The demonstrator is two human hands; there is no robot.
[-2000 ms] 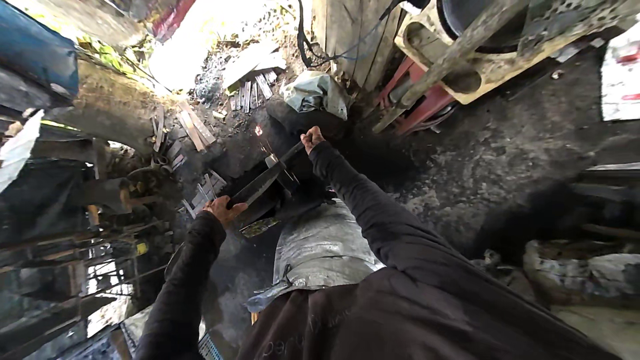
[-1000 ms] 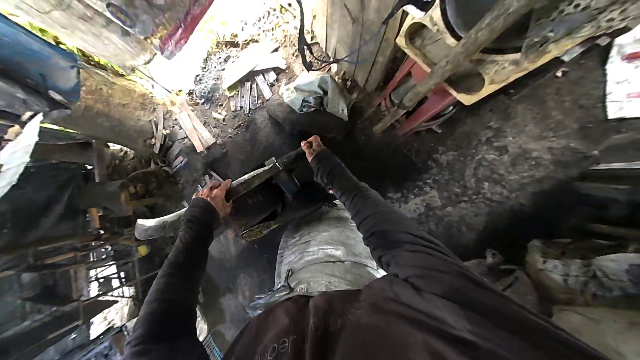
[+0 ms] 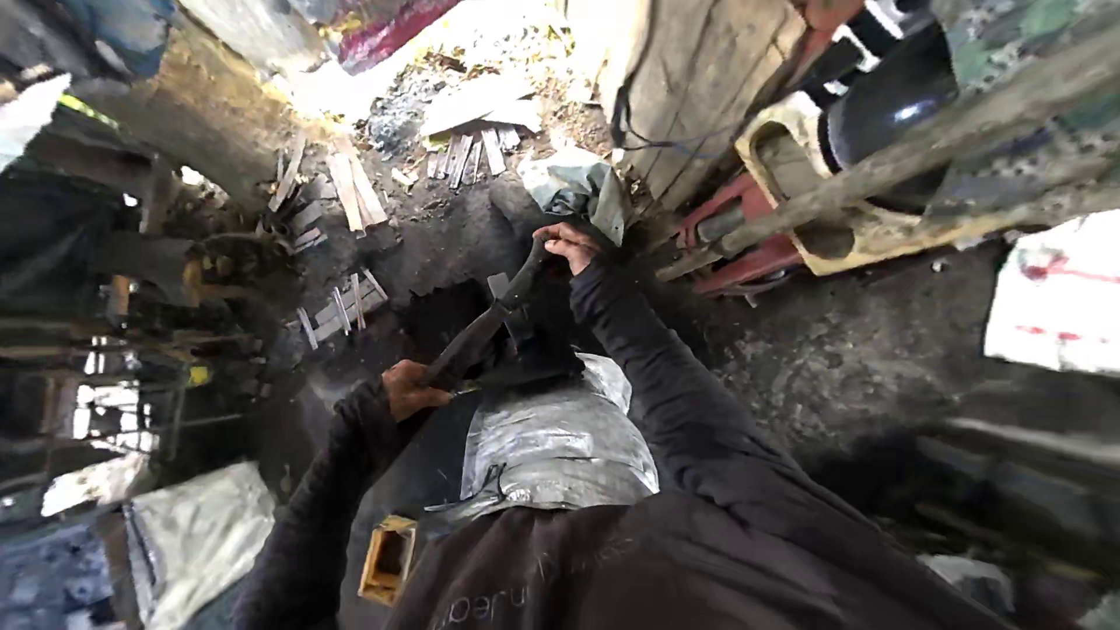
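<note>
A long, dark, slightly curved blade-like piece slants between my two hands, over a dark hollow in front of my knees. My left hand is closed on its lower left end, with the thumb toward my body. At the upper right end, the fingers of my right hand grip it beside a crumpled grey-green sheet. The piece crosses a small upright metal support, whose flat tab shows just above it; whether they touch is unclear. A grey plastic sheet covers my lap.
Wood offcuts and thin strips lie on the dark ground ahead and left. The crumpled sheet is beyond my right hand. To the right, a wooden pole crosses a yellowish frame. A small wooden box sits by my left hip.
My left hand has come lower, nearer my body. The pale curved end that stuck out past it one second ago no longer shows. Both hands remain on a long piece.
</note>
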